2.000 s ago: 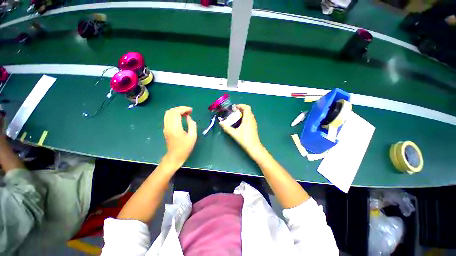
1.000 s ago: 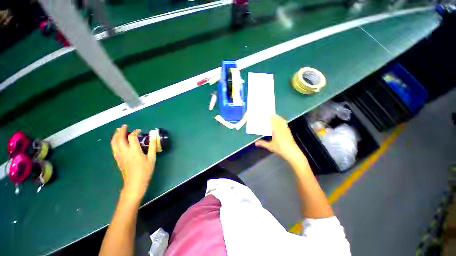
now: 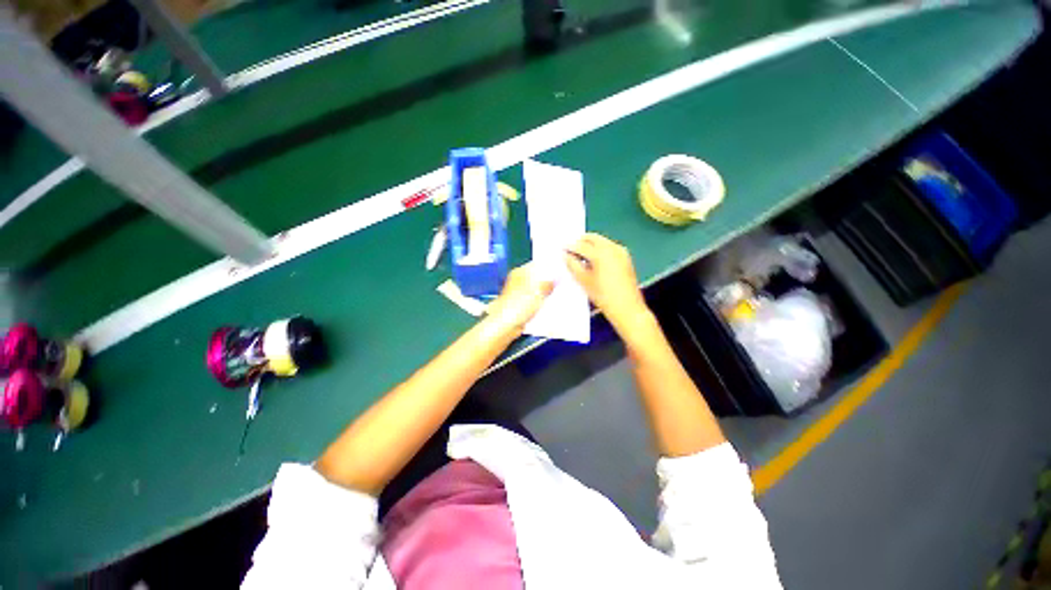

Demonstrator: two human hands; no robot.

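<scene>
My left hand [image 3: 521, 297] and my right hand [image 3: 607, 277] are close together at the lower part of a white sheet [image 3: 556, 207] on the bench. The right fingers are bent over the sheet; whether they pinch the sheet or a small piece cannot be told. The left fingertips lie at the sheet's left edge. The blue tape dispenser [image 3: 478, 271] stands just left of the sheet, with cream tape in it. A motor assembly [image 3: 242, 354] with magenta end, pale band and black end lies on its side to the left, its leads trailing toward me.
Loose yellow tape rolls [image 3: 680, 193] lie right of the sheet. Two more magenta-ended units [image 3: 23, 398] stand at the far left. A grey post [image 3: 127, 150] rises at the left behind the white rail. A black crate [image 3: 778, 334] with clear plastic bags stands below the bench edge.
My left hand has let go of the motor assembly and moved right to the sheet. My right hand has moved slightly left onto the sheet. The view has shifted a little to the right.
</scene>
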